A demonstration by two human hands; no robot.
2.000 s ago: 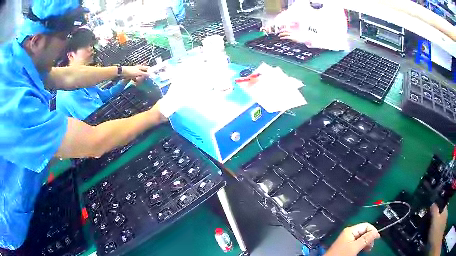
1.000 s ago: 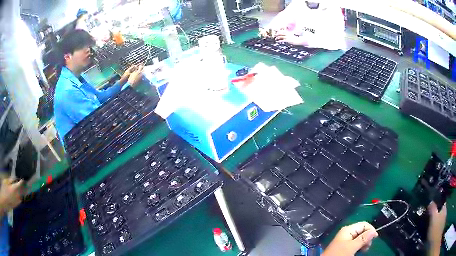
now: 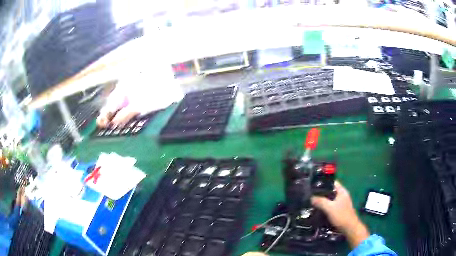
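The black toggle-clamp fixture [image 3: 302, 182] stands on the green bench at right of centre, with an upright red handle [image 3: 312, 139] and a second red tip. My right hand [image 3: 342, 207] holds its right side, thumb in front, other fingers hidden behind it. A pale cable [image 3: 287, 227] loops at the fixture's lower left. Only a sliver of my left hand [image 3: 255, 254] shows at the bottom edge; its fingers are cut off. A small black square with a white face [image 3: 377, 202] lies right of the fixture. The view is blurred.
A large black blister tray [image 3: 200, 210] lies left of the fixture. More trays [image 3: 202, 112] lie behind, with a grey-black stack [image 3: 300, 97] and dark trays at far right [image 3: 435, 170]. A blue-white machine with papers [image 3: 102, 225] is at lower left. Other people's hands show at left.
The view has swung right, so the fixture and my right hand now sit nearer the centre. My left hand has almost left the picture at the bottom. The white-faced square is now fully in view.
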